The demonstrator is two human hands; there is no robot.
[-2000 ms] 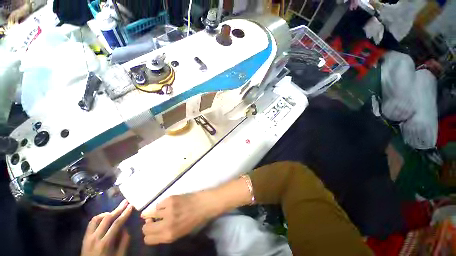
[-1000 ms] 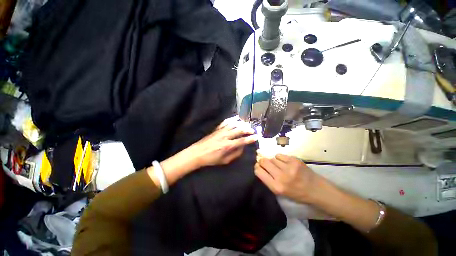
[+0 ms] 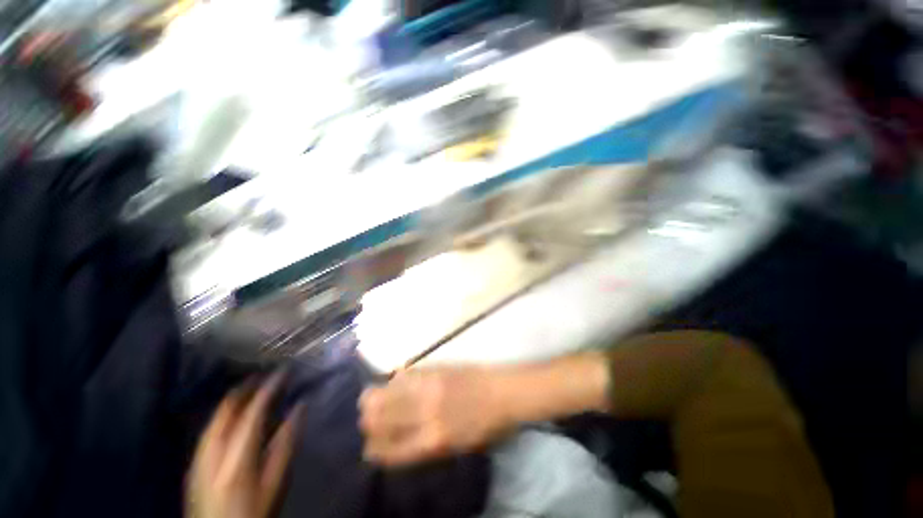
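Observation:
The frame is heavily blurred. The black garment piece (image 3: 329, 445) lies under and between my hands at the near end of the sewing machine. My left hand (image 3: 243, 450) lies on the cloth at the lower left, fingers a little apart, partly cut off by the bottom edge. My right hand (image 3: 425, 413) is closed at the corner of the machine bed (image 3: 567, 314), fingertips at the cloth; the pinched edge is too blurred to make out. The white sewing machine (image 3: 385, 182) with its teal stripe runs diagonally above my hands. The needle area is blurred.
A big black garment pile (image 3: 81, 334) stands left of the machine. White, bright items (image 3: 243, 91) lie behind the machine at the upper left. Pale cloth (image 3: 552, 476) is on my lap below the bed. Dark cloth (image 3: 810, 324) lies at the right.
The view has swung to the right along the machine, so the machine now slants across the picture. My left hand sits lower and is partly cut off. My right hand looks more closed.

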